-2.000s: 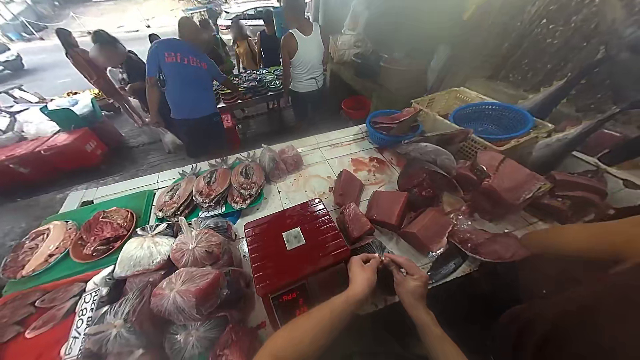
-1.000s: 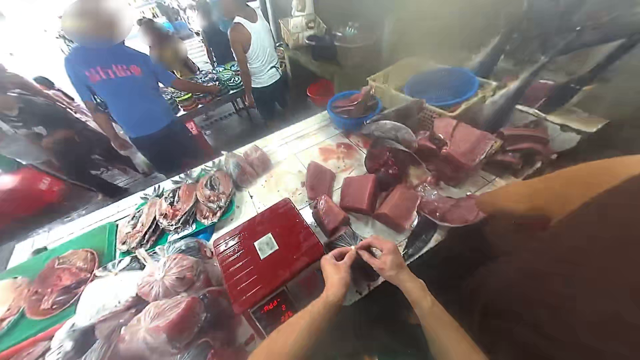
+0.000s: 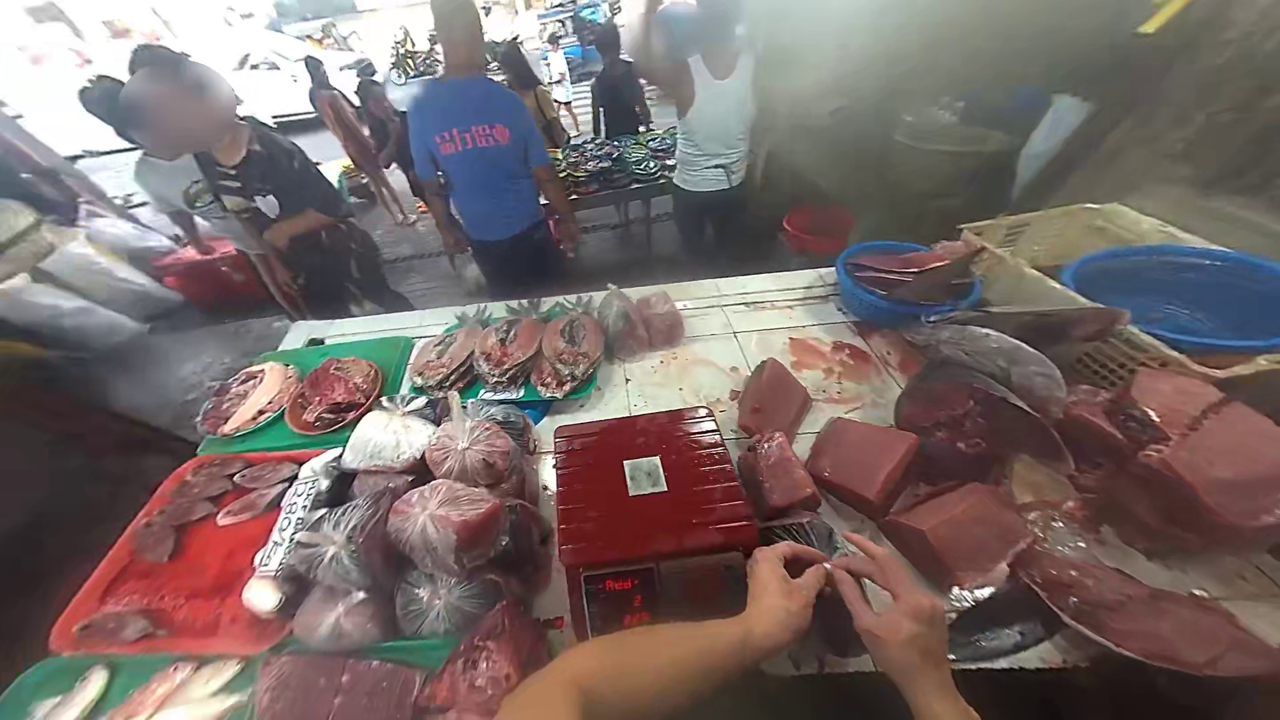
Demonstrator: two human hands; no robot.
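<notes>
My left hand [image 3: 785,590] and my right hand [image 3: 895,600] meet just right of the red digital scale [image 3: 650,485]. Their fingertips pinch the top of a clear plastic bag [image 3: 805,535] with something dark in it; the contents are hard to make out. The scale's plate carries only a pale square patch, and its display is lit. Beyond my hands lie blocks of raw red fish meat [image 3: 862,465] on the white tiled counter [image 3: 690,385]. Knotted plastic bags of meat [image 3: 447,522] are heaped left of the scale.
A red tray [image 3: 200,590] with small fish and green trays [image 3: 395,350] are at the left. A blue basin of fish pieces [image 3: 905,285], a cream plastic crate [image 3: 1100,225] and large fish parts crowd the right. Several people, one in a blue shirt [image 3: 480,160], stand beyond the counter.
The view has swung about. My hands stay close together beside the scale, fingertips still meeting. A person in dark clothes at the left now leans near the counter.
</notes>
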